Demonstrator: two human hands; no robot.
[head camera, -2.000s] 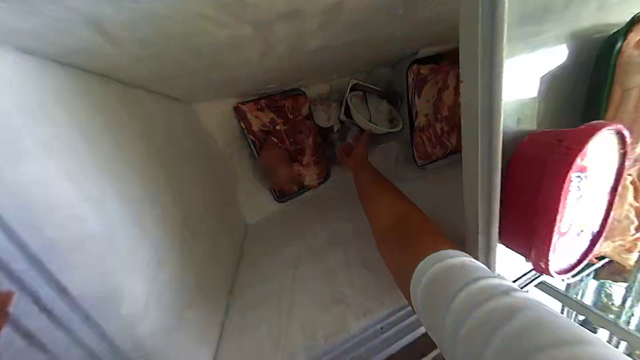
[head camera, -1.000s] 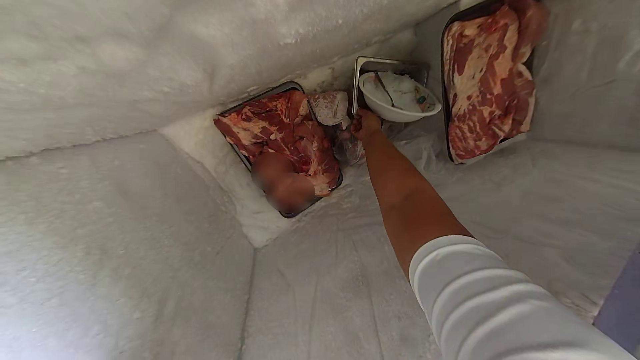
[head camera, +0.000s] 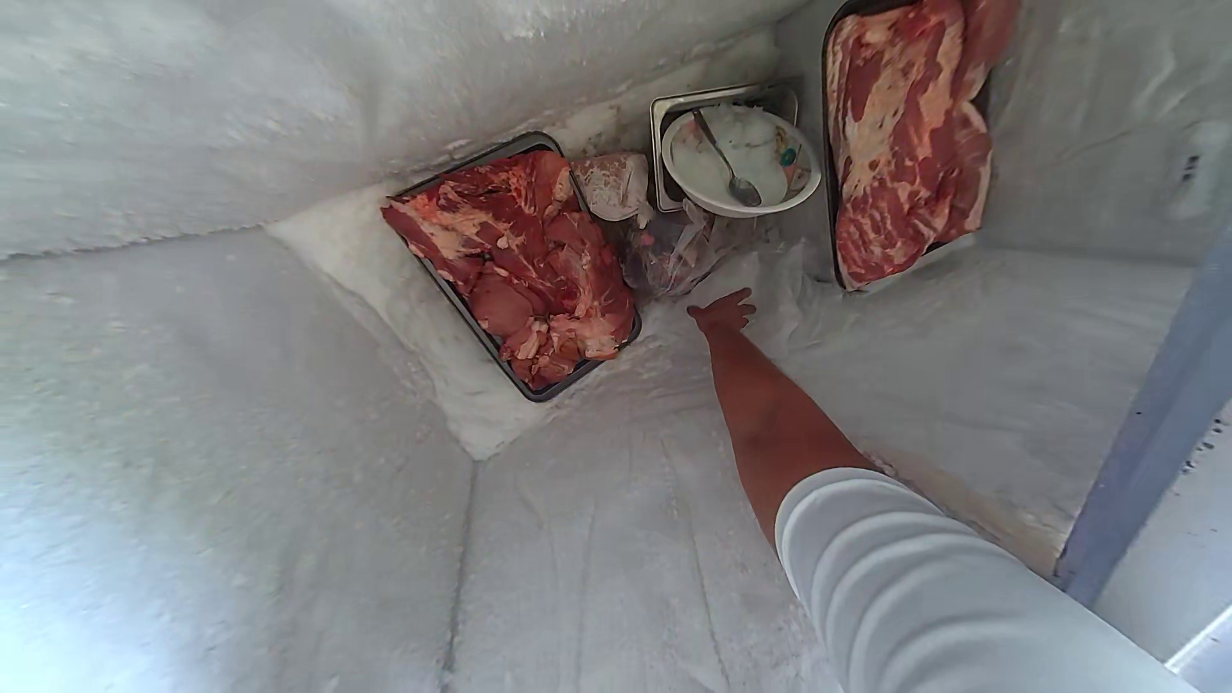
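Observation:
My right hand (head camera: 724, 312), on an arm in a white sleeve from the lower right, has its fingers spread and holds nothing. Just above it lies a clear plastic bag (head camera: 666, 252) with dark contents. Beyond the bag, a white bowl (head camera: 707, 178) with a metal spoon (head camera: 729, 171) and whitish contents rests tilted on a rectangular steel pan (head camera: 658, 144). To the left is a dark tray (head camera: 539, 393) of raw meat (head camera: 520, 255), with a frosted pack (head camera: 612, 185) beside it. Another tray (head camera: 835, 192) of meat slabs (head camera: 890, 144) stands at the right. My left hand is out of view.
Frost-covered freezer walls (head camera: 192, 385) surround the items, with thick frost (head camera: 423, 318) around the left tray. A bluish-grey rim (head camera: 1145, 433) runs along the right side.
My right hand has come away from the edge of the steel pan and bowl, and its fingers are now spread below the plastic bag. The view has moved deeper into the freezer since the earliest frame.

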